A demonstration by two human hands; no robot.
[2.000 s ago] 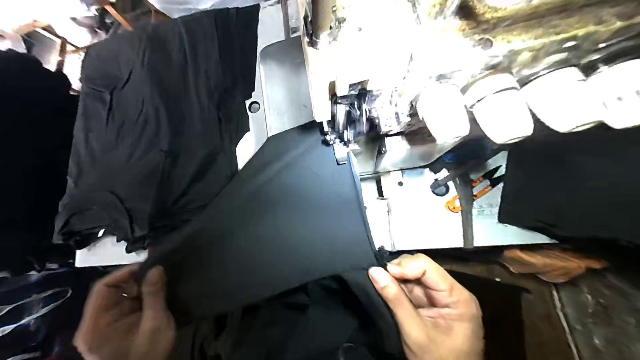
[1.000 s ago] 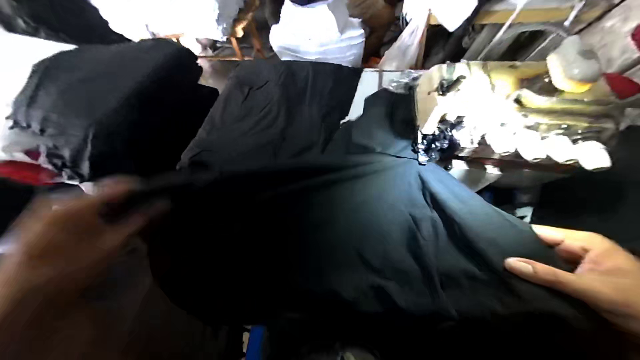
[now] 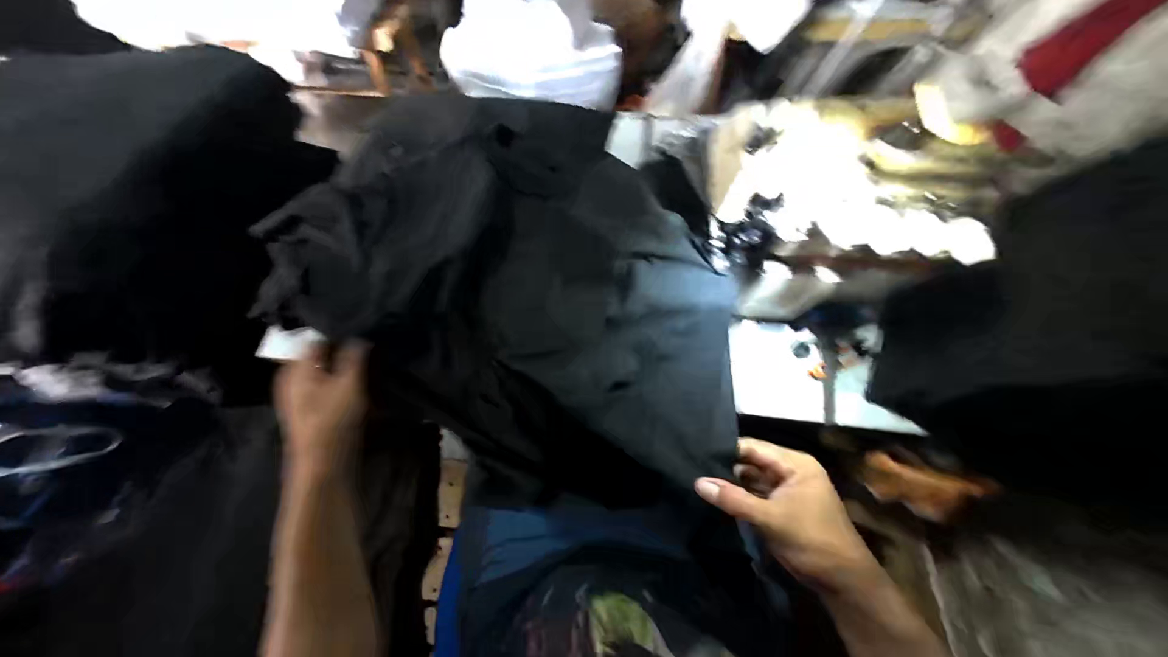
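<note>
Black fabric [image 3: 584, 301] lies spread across the middle, its right part running up to the sewing machine's needle area [image 3: 744, 233]. My right hand [image 3: 780, 497] pinches the lower right edge of this cloth between thumb and fingers. At the left, my left hand [image 3: 321, 392] is blurred and touches the lower left edge of the bunched cloth; whether its fingers grip the cloth is unclear. The machine is washed out by bright light, and the fabric hides part of its bed.
A large black fabric pile [image 3: 137, 182] stands at the left, another dark cloth [image 3: 1031, 319] at the right. Small orange-handled snips [image 3: 817, 370] lie on the white tabletop [image 3: 776, 383]. White bundles [image 3: 538, 55] are behind the table. Clear plastic with dark contents [image 3: 73, 474] sits lower left.
The flat panel held between both hands two seconds ago now lies bunched toward the left. Since one second ago, my left hand has moved right and my right hand has come inward. The view has shifted.
</note>
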